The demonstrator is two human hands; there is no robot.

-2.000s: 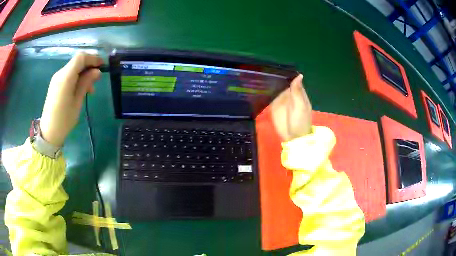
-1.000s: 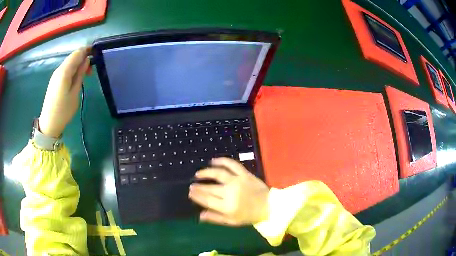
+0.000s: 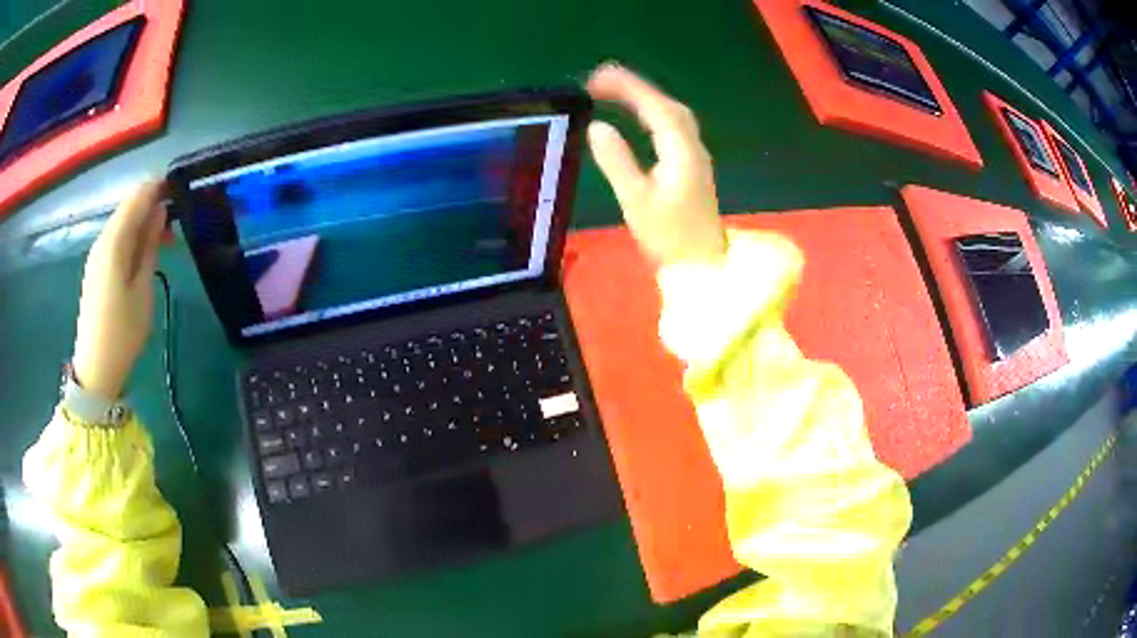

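Observation:
A black-framed tablet [image 3: 393, 218] stands tilted up at the back edge of a flat black keyboard [image 3: 418, 399]. Its screen shows a blurred blue and green picture, like a camera view, with a white strip at the right. My left hand [image 3: 121, 293] is at the tablet's left edge, fingers close together; whether it pinches something small there is hidden. My right hand [image 3: 661, 168] is at the tablet's top right corner, with thumb and fingers apart, the fingertips by the corner. A thin black cable [image 3: 177, 399] runs left of the keyboard.
An orange-red foam pad [image 3: 773, 361] lies right of the keyboard. Other tablets lie on foam pads at the upper left, upper right [image 3: 873, 59] and right [image 3: 1004, 297]. Yellow tape [image 3: 264, 616] crosses the cable on the green bench [image 3: 499, 44].
My right hand has left the touchpad area and risen to the tablet's top right corner. The screen has changed from pale to a blue-green picture. The tablet and keyboard sit further left and tilted in view.

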